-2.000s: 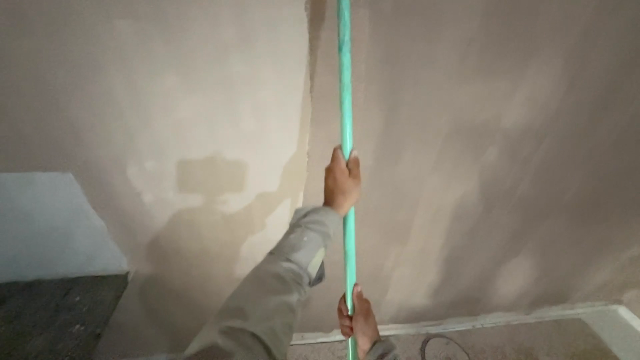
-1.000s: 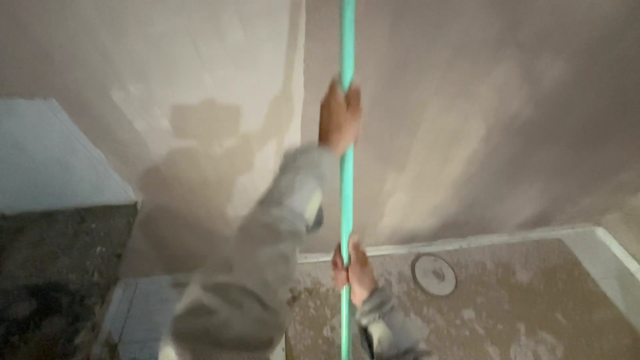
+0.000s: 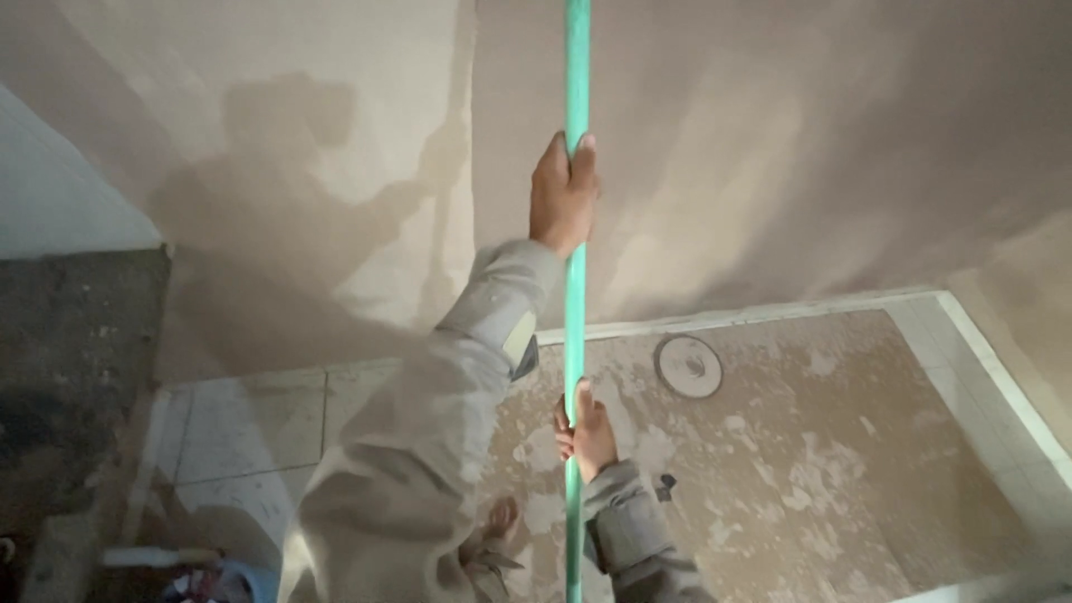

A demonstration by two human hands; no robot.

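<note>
A long green pole [image 3: 575, 310] stands nearly upright in the middle of the view, its top end beyond the upper edge. Wrapped round its upper part is my left hand [image 3: 565, 193], thumb along the pole. Lower down, my right hand [image 3: 589, 431] grips the same pole near the height of the floor edge in view. Both arms wear long grey-beige sleeves. Behind the pole is a wall [image 3: 695, 151] with patchy plaster, and a shadow of a person falls on its paler left part.
Brown, stained sheeting [image 3: 804, 452] covers part of the floor, with a round white disc [image 3: 688, 367] on it near the wall. Pale tiles [image 3: 251, 427] lie at left. A blue container [image 3: 251, 579] with things in it stands at bottom left. A bare foot [image 3: 502, 519] shows below.
The view has tilted down, bringing more floor, the whole disc and the blue container into sight. Both hands still hold the pole.
</note>
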